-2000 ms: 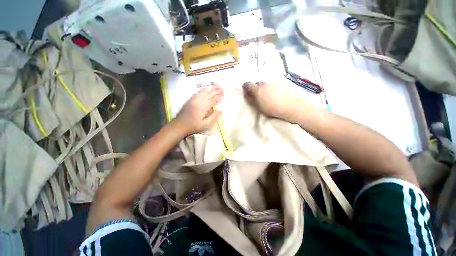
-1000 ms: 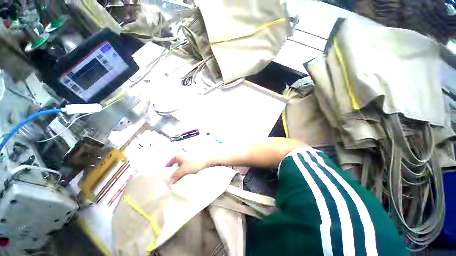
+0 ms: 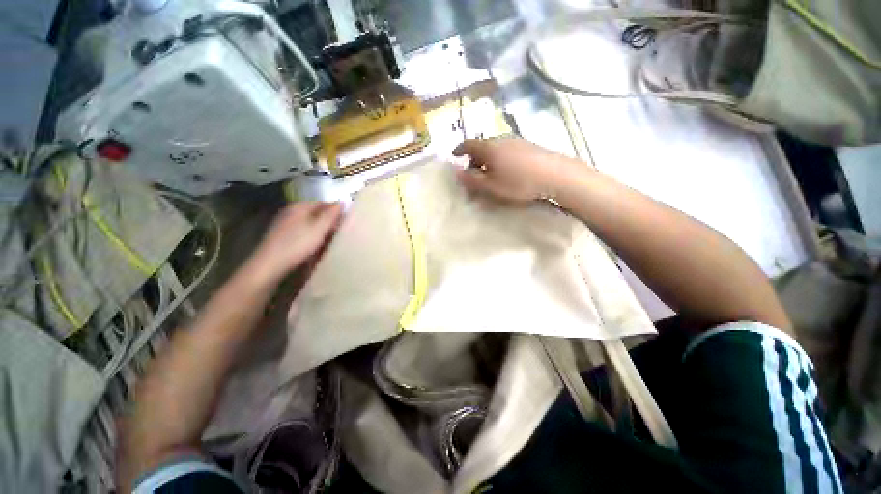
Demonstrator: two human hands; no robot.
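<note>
A beige bag body (image 3: pixel 502 260) lies spread on the white table, its far edge just short of the clamp, its open mouth hanging into the lap. Yellow tape (image 3: pixel 413 251) runs down the panel's middle. The yellow-orange clamp frame (image 3: pixel 375 137) is beyond the bag under the machine. My left hand (image 3: pixel 301 232), slightly blurred, is at the panel's far left edge; its fingertips seem to touch it, but its grip is unclear. My right hand (image 3: pixel 502 170) is at the far right edge, thumb and index finger at the fabric; whether it pinches the edge is unclear.
The white machine head (image 3: pixel 198 111) with a red button is at the upper left. Beige pieces with yellow strips (image 3: pixel 116 227) hang at the left, and another beige piece (image 3: pixel 821 77) is at the upper right. A pale board (image 3: pixel 676 174) lies right. Beige straps (image 3: pixel 633 386) hang near the lap.
The view has swung back from the right side to the machine. The panel now lies flatter and nearer the clamp than two seconds ago, and my left hand has moved outward to its left edge.
</note>
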